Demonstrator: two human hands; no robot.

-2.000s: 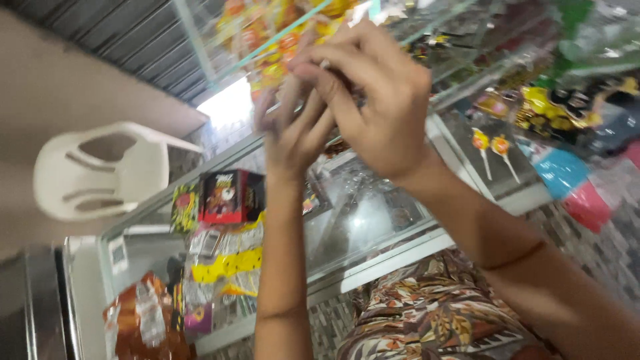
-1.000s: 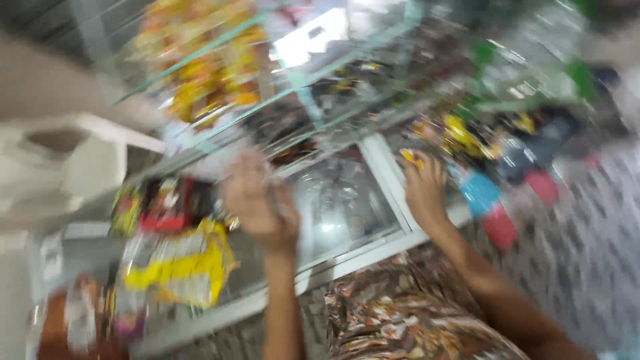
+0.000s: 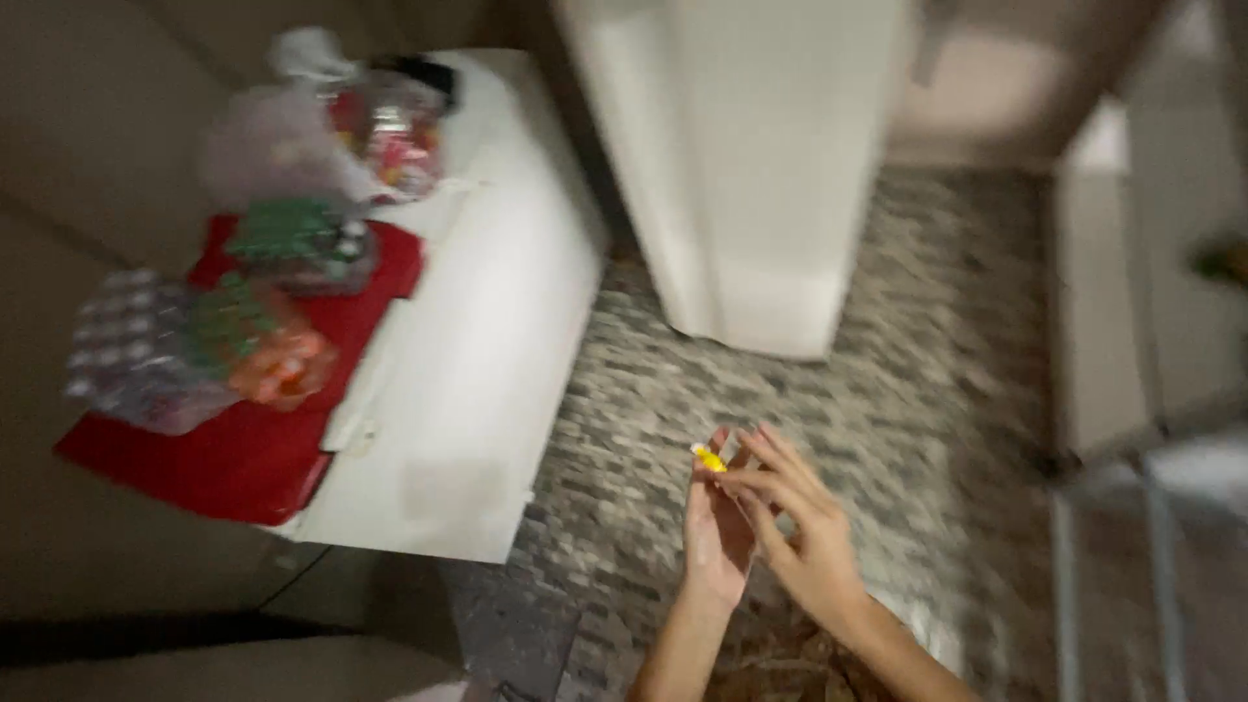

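My left hand (image 3: 719,531) is raised over the patterned floor, palm partly up, with a small yellow item (image 3: 711,458) at its fingertips, perhaps a wrapped candy. My right hand (image 3: 804,531) comes in from the right, its fingers reaching over the left palm toward that item. The hands meet or overlap near the fingertips. Blur hides whether the right fingers pinch the item too.
At the left stands a white chest or cabinet (image 3: 487,322) with a red cloth (image 3: 244,468) and several plastic bags of goods (image 3: 292,234). A white pillar-like block (image 3: 751,175) rises ahead. Metal-framed glass (image 3: 1111,585) stands at the right.
The view has swung from the glass counter to the floor and white chest. One second ago my hands were apart, the right near the lollipops; now they are together with a small yellow item.
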